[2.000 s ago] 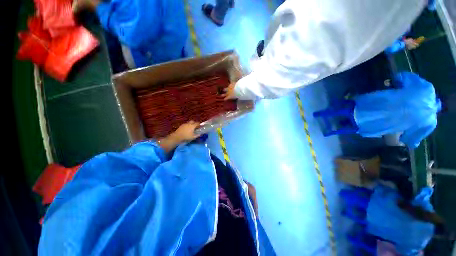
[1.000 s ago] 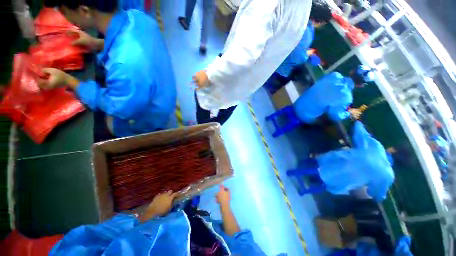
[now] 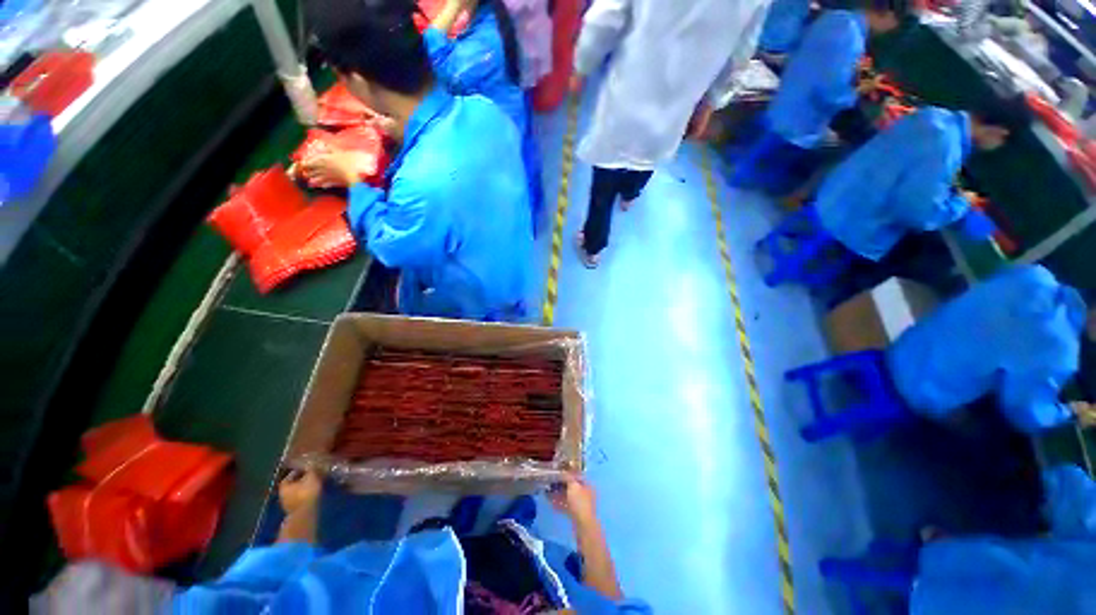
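Observation:
The packing carton [image 3: 315, 402] stands open in front of me, lined with a clear poly bag [image 3: 451, 471] folded over its rim. Tight rows of red bubble bags [image 3: 445, 408] fill it, with a darker spot at the right side. My left hand [image 3: 301, 490] is at the carton's near left corner, its fingers on the outside of the rim. My right hand [image 3: 575, 493] is at the near right corner, fingers at the rim. Both hands seem to grip the carton; the fingertips are partly hidden.
Red bags lie on the green bench at near left [image 3: 144, 493] and beyond the carton [image 3: 289, 228], where a person in a blue smock handles some. A person in white stands in the aisle [image 3: 661, 72]. Seated workers, blue stools [image 3: 847, 390] and a brown carton [image 3: 859, 322] are at right.
The person in white has moved away up the aisle from the carton. My left hand has moved to the near left corner, and my right hand has come to the near right corner.

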